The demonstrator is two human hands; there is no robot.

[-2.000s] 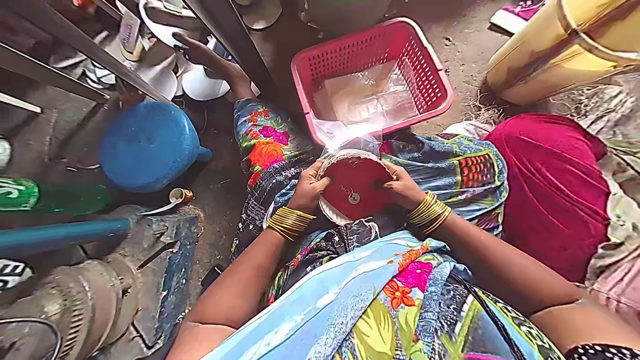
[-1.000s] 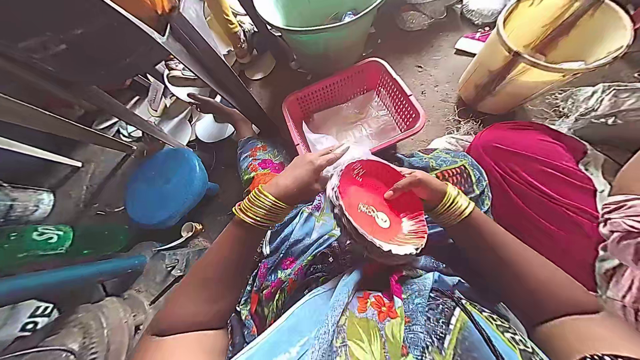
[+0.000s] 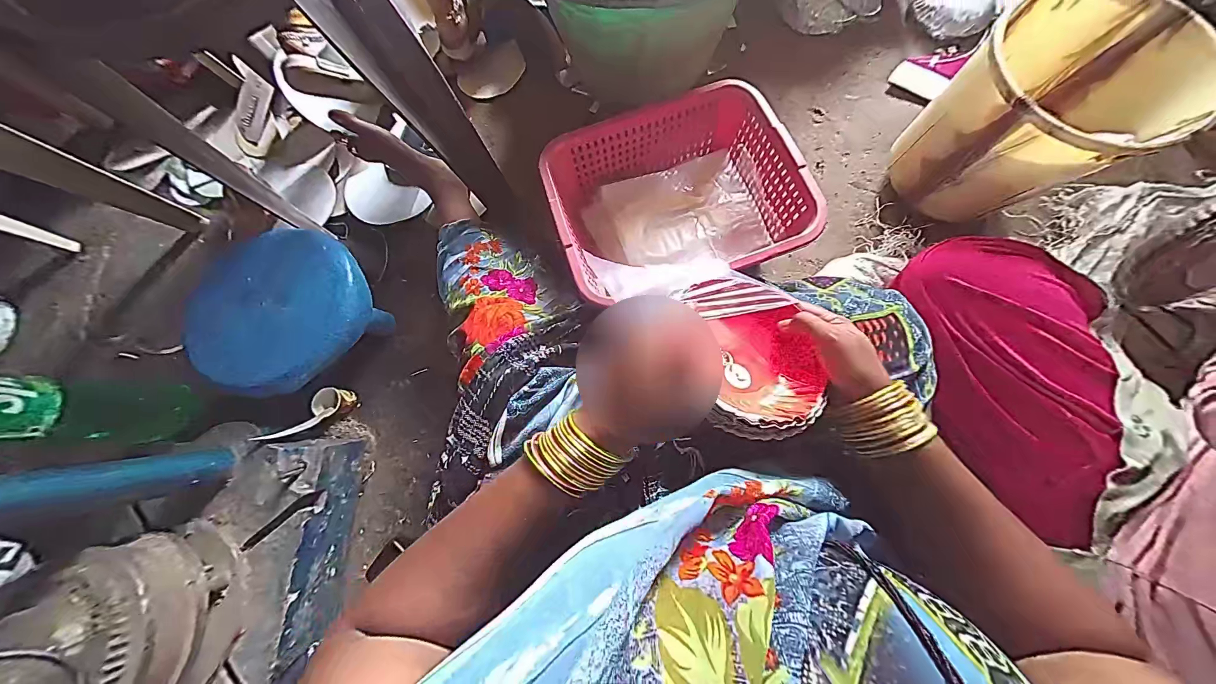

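Note:
A stack of red paper plates or shallow bowls [image 3: 774,366] with scalloped pale edges sits above my lap, between my hands. My right hand [image 3: 841,351] grips its right side, fingers over the rim. At its left side is my left hand [image 3: 651,370], blurred, so its fingers and what they hold cannot be made out. Clear plastic wrap with red and white stripes [image 3: 727,294] lies across the far part of the stack. Just beyond, a red perforated plastic basket [image 3: 812,214] holds flat clear plastic bags [image 3: 684,209].
A blue plastic stool [image 3: 280,309] stands left, near metal legs [image 3: 418,95] and scattered pale scraps. A green tub [image 3: 641,43] is beyond the basket; a yellow bin [image 3: 1007,123] stands back right. Dark red cloth [image 3: 1016,380] lies right. A machine [image 3: 142,608] occupies the lower left.
The red stack was tilted up with its face toward me a second ago; striped plastic now covers its far part. My right hand has shifted from its top edge to its right side.

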